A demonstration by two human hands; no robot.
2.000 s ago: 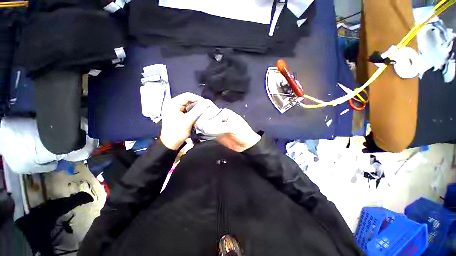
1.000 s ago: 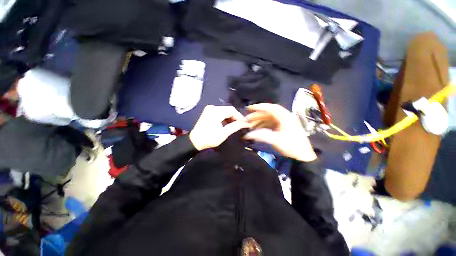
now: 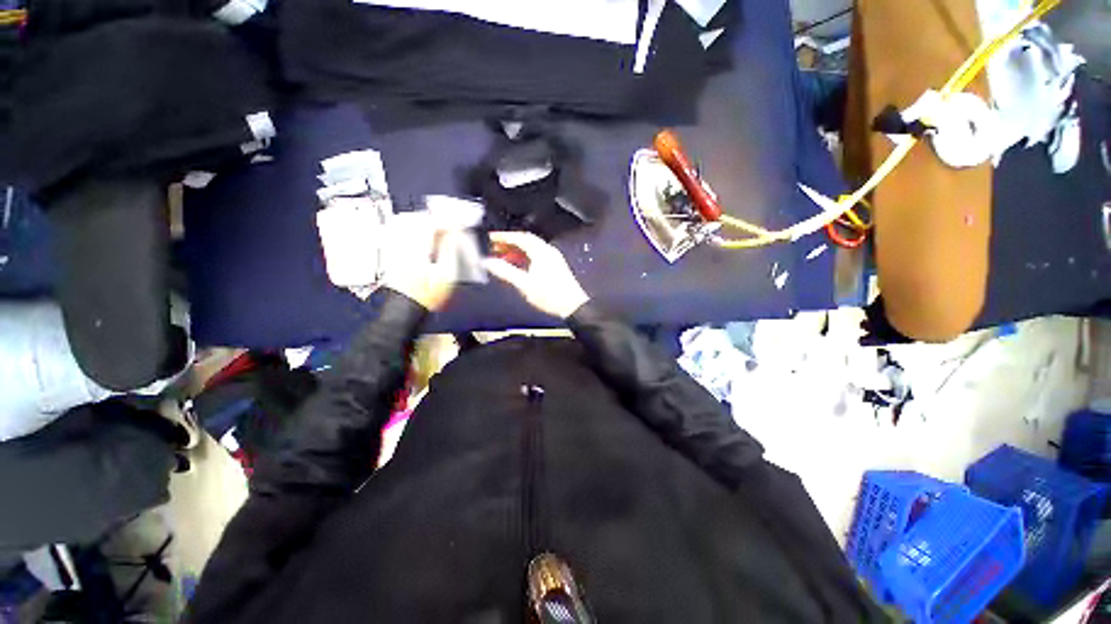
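Note:
My left hand holds a pale grey-white cloth piece over the table, just right of the stack of pale pieces. The held piece is blurred and has a dark edge on its right. My right hand is beside that edge, fingers bent; whether it grips the piece is unclear. The loose heap of small black pieces lies beyond my hands, with a grey patch showing on top.
The steam iron rests right of the heap, its yellow hose crossing the tan sleeve board. Red-orange scissors loops lie beside it. Black panels cover the far side. A dark grey sleeve board stands left; blue crates sit lower right.
The black piece between my hands a second ago is gone from them, and a pale piece is held further left. A grey patch now shows on the black heap. The view has turned back level.

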